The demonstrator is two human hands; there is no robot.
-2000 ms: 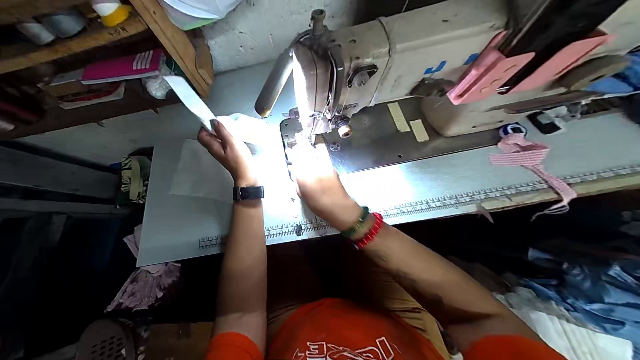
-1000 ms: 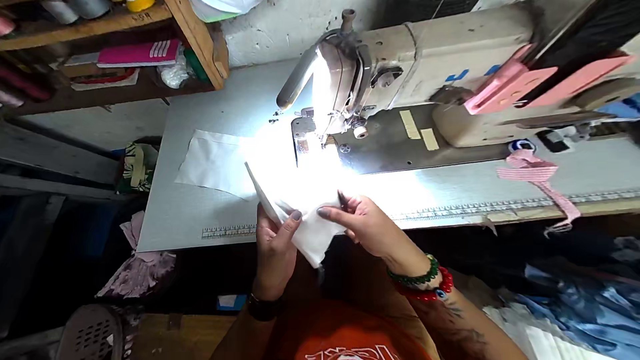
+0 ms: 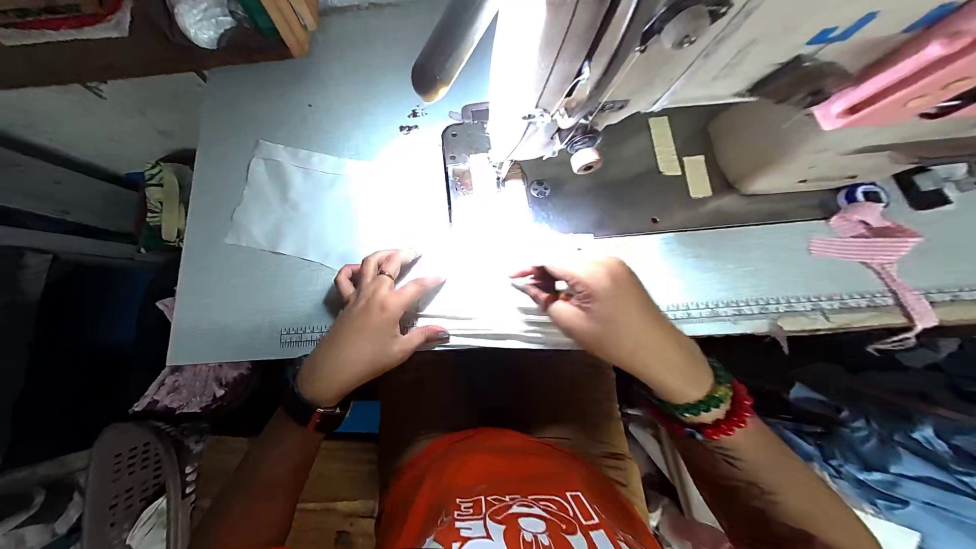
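White fabric lies at the table's front edge below the sewing machine's needle area, partly lost in glare. My left hand rests on its left side with the fingers spread. Over its right side is my right hand, thumb and fingers bent together around a small dark item; what that item is cannot be made out. Another white fabric piece lies flat on the table to the left.
The industrial sewing machine stands across the back. A measuring tape runs along the front edge. Pink striped fabric lies at the right. A wooden shelf is at the back left, and blue fabric lies below right.
The white fabric that both hands held up one second ago now lies on the table. My left hand has moved onto it with fingers spread. The view is closer to the table.
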